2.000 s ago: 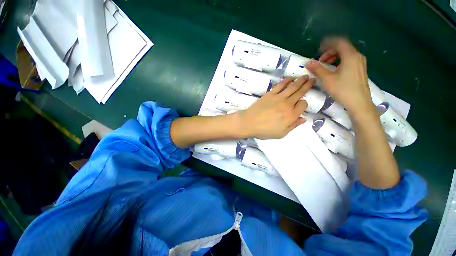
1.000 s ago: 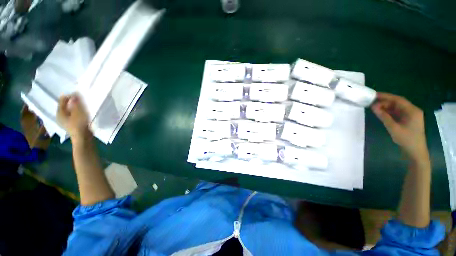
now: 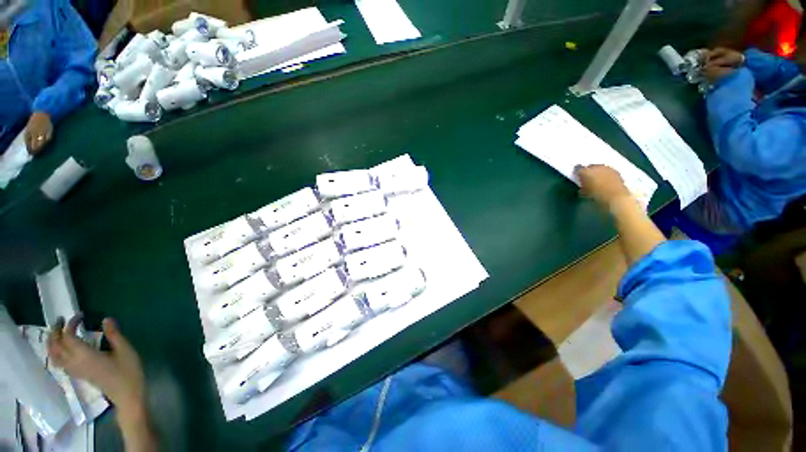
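Rows of wrapped white cylinders (image 3: 307, 265) lie on white backing sheets (image 3: 451, 265) in front of me. My right hand (image 3: 604, 184) reaches out to a stack of label sheets (image 3: 566, 146) at the right, its fingertips on the near part of the stack; whether they grip a sheet is hard to tell. My left hand (image 3: 99, 357) is at the lower left, fingers apart and empty, beside a pile of used white paper (image 3: 31, 371).
A heap of white cylinders (image 3: 172, 66) lies across the bench, with two loose ones nearer. Workers in blue smocks are at the upper left and right (image 3: 760, 141). A metal post (image 3: 610, 53) stands at the back. A cardboard carton (image 3: 751, 344) is below the bench edge.
The view has turned right. My left hand has let go of the white sheet at the paper pile. My right hand has left the end cylinder and moved to the label sheets.
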